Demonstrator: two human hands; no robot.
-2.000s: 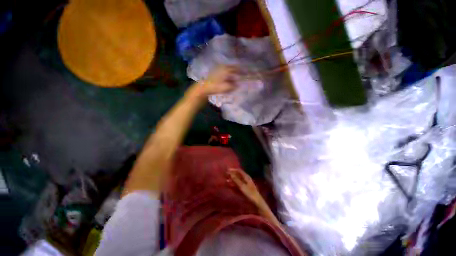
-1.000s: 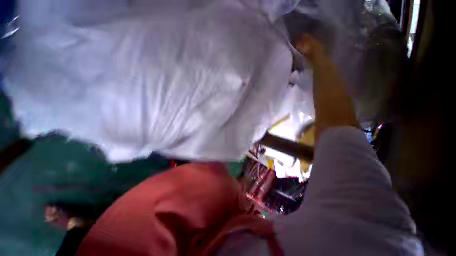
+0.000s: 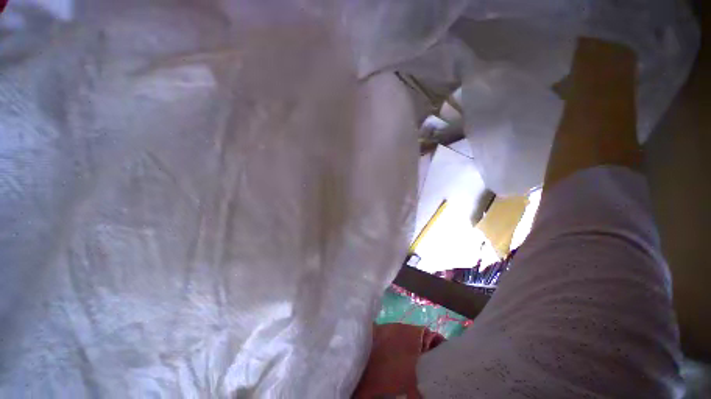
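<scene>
A large crumpled translucent plastic sack (image 3: 179, 195) fills the left and centre of the view, close to the camera, and more of its film spreads across the top right. My right forearm reaches up at the right, and its upper end passes behind or into the film. My right hand is covered there, so its fingers and grip cannot be made out. My left hand is not clearly visible; a faint brownish shape shows through the sack near the centre, but I cannot tell what it is.
Through a gap between the films I see a bright white surface (image 3: 448, 210), a tan piece (image 3: 505, 222), a thin yellow strip (image 3: 428, 227) and a dark bar (image 3: 444, 291). Green floor (image 3: 417, 309) and part of a red garment (image 3: 394, 354) show below.
The sack has come closer and now covers the floor on the left. My right arm has moved right, and its hand, blurred but visible before, is now hidden by film.
</scene>
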